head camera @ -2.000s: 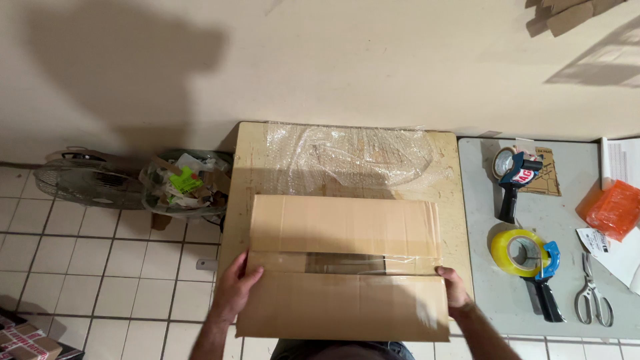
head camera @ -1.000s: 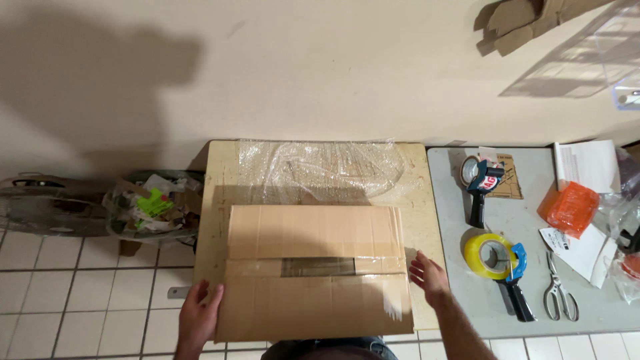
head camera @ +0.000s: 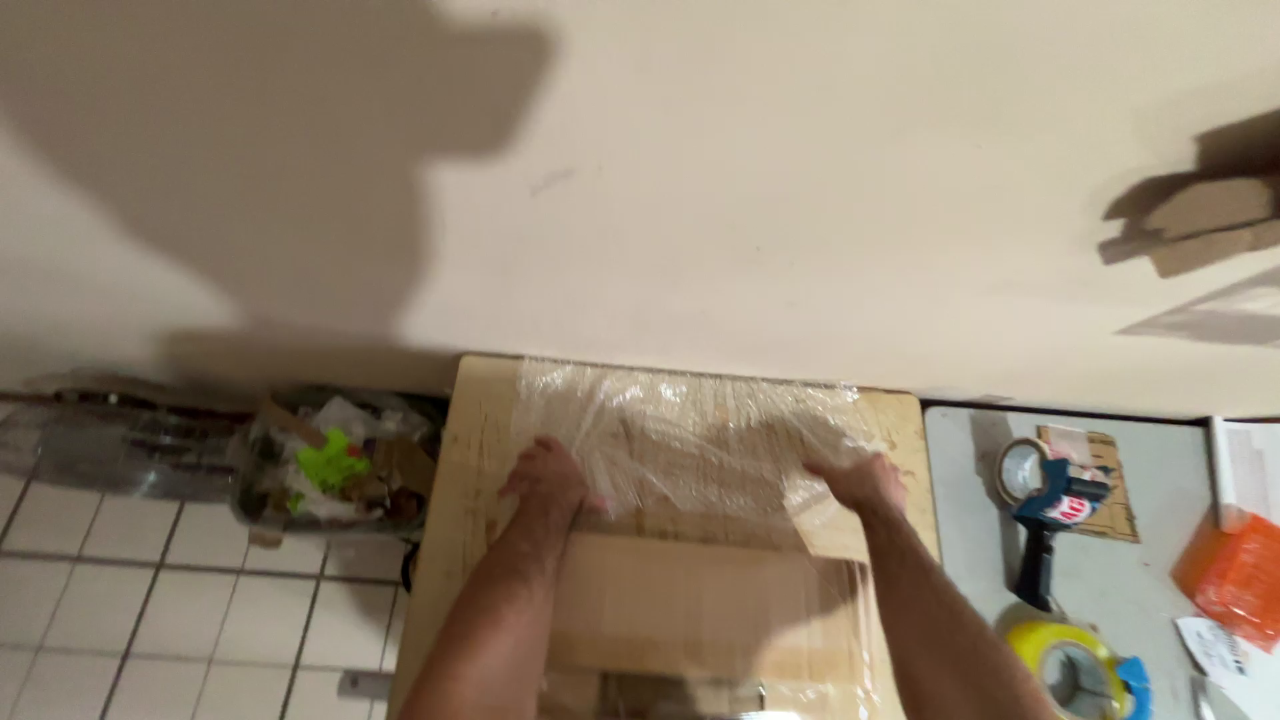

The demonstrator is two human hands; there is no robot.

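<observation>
Both of my hands reach past a taped cardboard box [head camera: 700, 600] to a clear sheet of bubble wrap [head camera: 700, 440] on the wooden table [head camera: 450, 560]. My left hand [head camera: 548, 478] touches the sheet's left part with its fingers spread. At the right part of the sheet, my right hand [head camera: 865, 482] has its thumb side on the film; whether the fingers pinch it is blurred. The box lies between my forearms, near my body, and its lower part runs out of view.
On the grey table at right are a tape dispenser [head camera: 1050, 500], a yellow tape roll [head camera: 1070, 670] in a blue dispenser and an orange package [head camera: 1235, 580]. A full waste bin [head camera: 340, 470] and a fan [head camera: 130, 450] stand at left. Torn cardboard [head camera: 1200, 220] is at upper right.
My hands have moved from beside the box, forward over it, to the bubble wrap. Two seconds ago they held the box's sides. The view has shifted upward toward the wall.
</observation>
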